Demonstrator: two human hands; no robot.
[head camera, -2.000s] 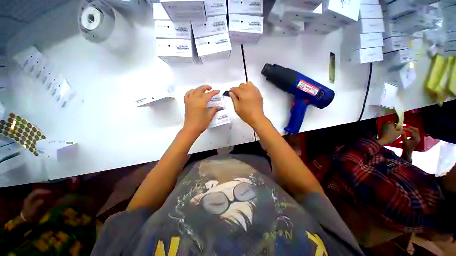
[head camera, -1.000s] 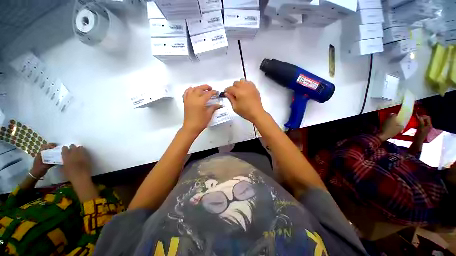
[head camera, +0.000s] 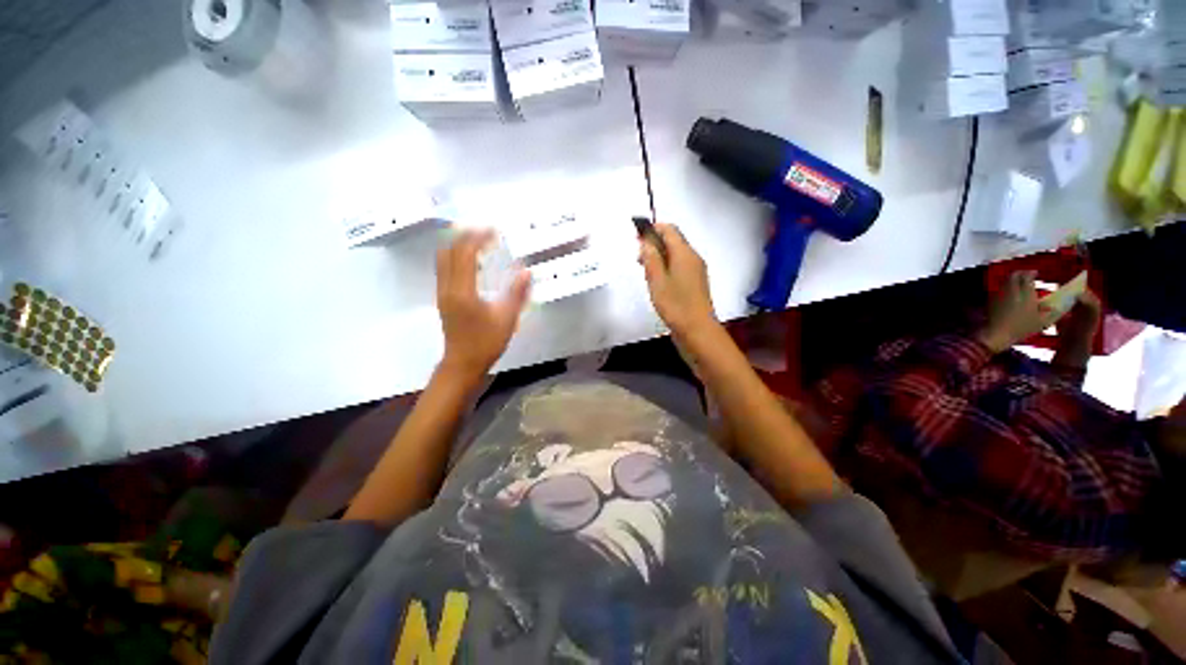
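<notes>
Two small white cartons (head camera: 567, 276) lie one behind the other on the white table between my hands, a narrow dark gap between them. My left hand (head camera: 476, 296) is at their left end, slightly blurred, fingers apart; something pale and shiny shows between thumb and fingers, and I cannot tell if it is held. My right hand (head camera: 674, 273) is to the right of the cartons, closed around a short dark cutter (head camera: 649, 235) that points up and left, clear of the cartons. Another white carton (head camera: 393, 221) lies behind and left of my left hand.
The blue heat gun (head camera: 813, 192) lies at right, with a thin olive-gold strip (head camera: 874, 130) beyond it. Stacked cartons (head camera: 446, 81) stand at the back. A white roll (head camera: 221, 18) is back left, gold stickers (head camera: 55, 338) at left. A person in plaid (head camera: 988, 442) sits at right.
My hands have moved apart, left hand leftward and right hand with the cutter rightward, uncovering the cartons. The left neighbour's hands and their carton have left the table edge. The view has shifted slightly.
</notes>
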